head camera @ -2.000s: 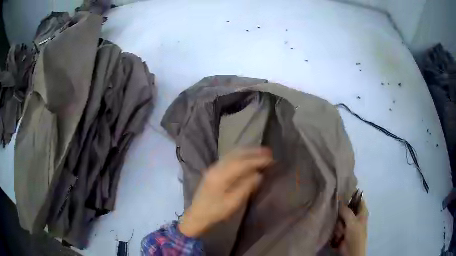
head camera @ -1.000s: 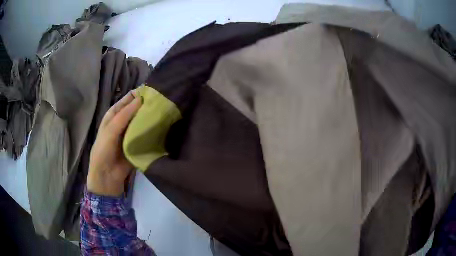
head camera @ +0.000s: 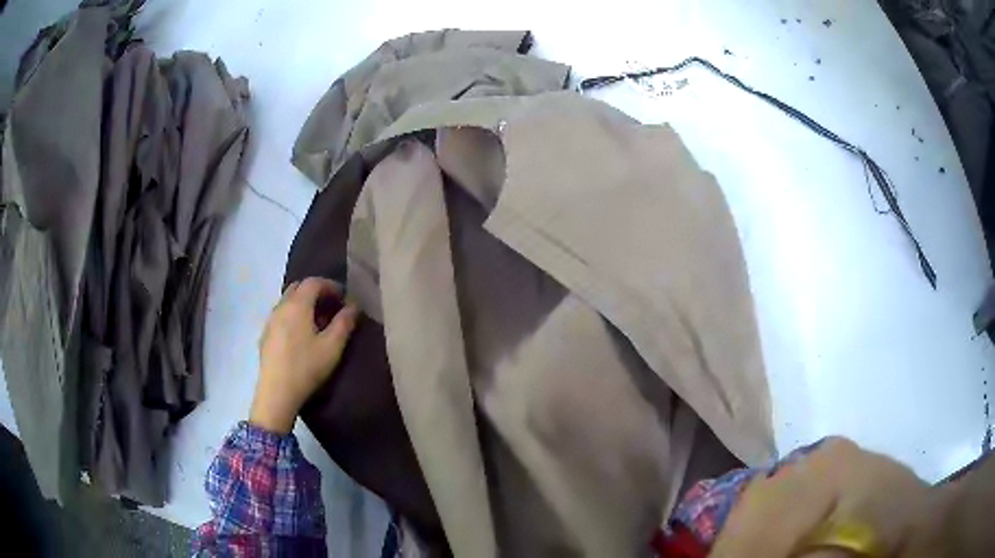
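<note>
A taupe garment body (head camera: pixel 644 229) lies spread in front of me, with its dark brown lining (head camera: pixel 360 403) showing on the left and in the folds. A long taupe panel runs down its middle. My left hand (head camera: pixel 300 349) pinches the dark brown cloth at the garment's left side, with thumb and fingers together. My right hand (head camera: pixel 840 507) is large and close to the camera at the bottom right, cut off by the edge. Its fingertips are hidden. A yellow band shows on it, and a small red thing beside the plaid sleeve.
More layered taupe cloth (head camera: pixel 382 82) lies beyond the garment. A long bundle of gathered brown-grey garments (head camera: pixel 142 218) is at left. A thin black cord (head camera: pixel 807 122) lies at upper right on the lint-specked white table (head camera: pixel 862 327). Dark bundles (head camera: pixel 960 76) are beyond the right edge.
The garment has gone from raised and spread wide to lying lower on the table. The yellow-green patch is out of sight. My left hand has moved from it to the lining; my right hand has appeared.
</note>
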